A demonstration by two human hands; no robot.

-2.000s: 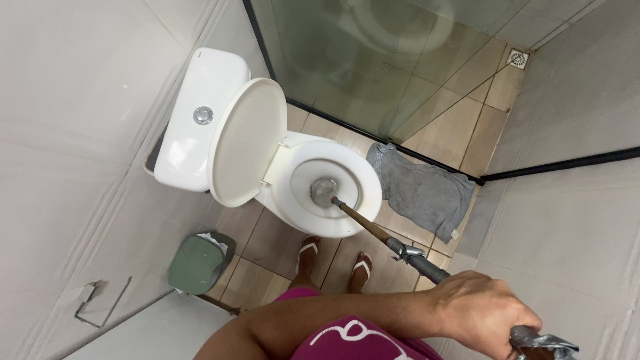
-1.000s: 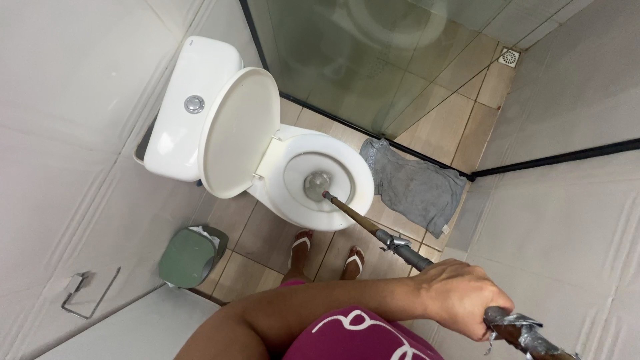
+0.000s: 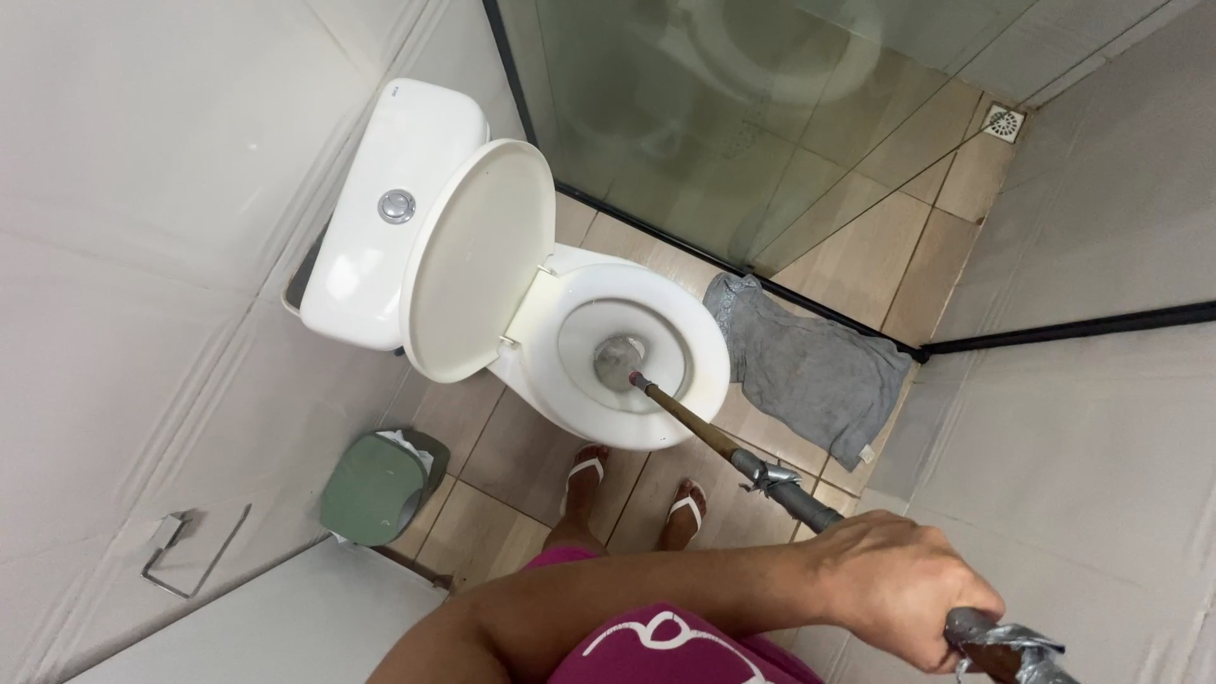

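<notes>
My left hand (image 3: 902,584) is closed around a long stick (image 3: 693,423), its grey upper part wrapped with loose silver tape on both sides of my fist. The stick slants down into the open white toilet bowl (image 3: 703,389). Its reddish lower end meets a greyish, rounded, blurred shape (image 3: 617,361) at the bottom of the bowl; I cannot tell what that is. The toilet lid (image 3: 484,261) is raised against the cistern (image 3: 394,214). My right hand is out of view, and the top of the stick leaves the frame at the lower right.
Left of my feet in white flip-flops stands a green lidded bin (image 3: 375,489) with a liner. A grey cloth (image 3: 807,366) lies on the tiles by the black-framed glass shower screen (image 3: 684,123). A metal wall holder (image 3: 195,560) juts out at lower left.
</notes>
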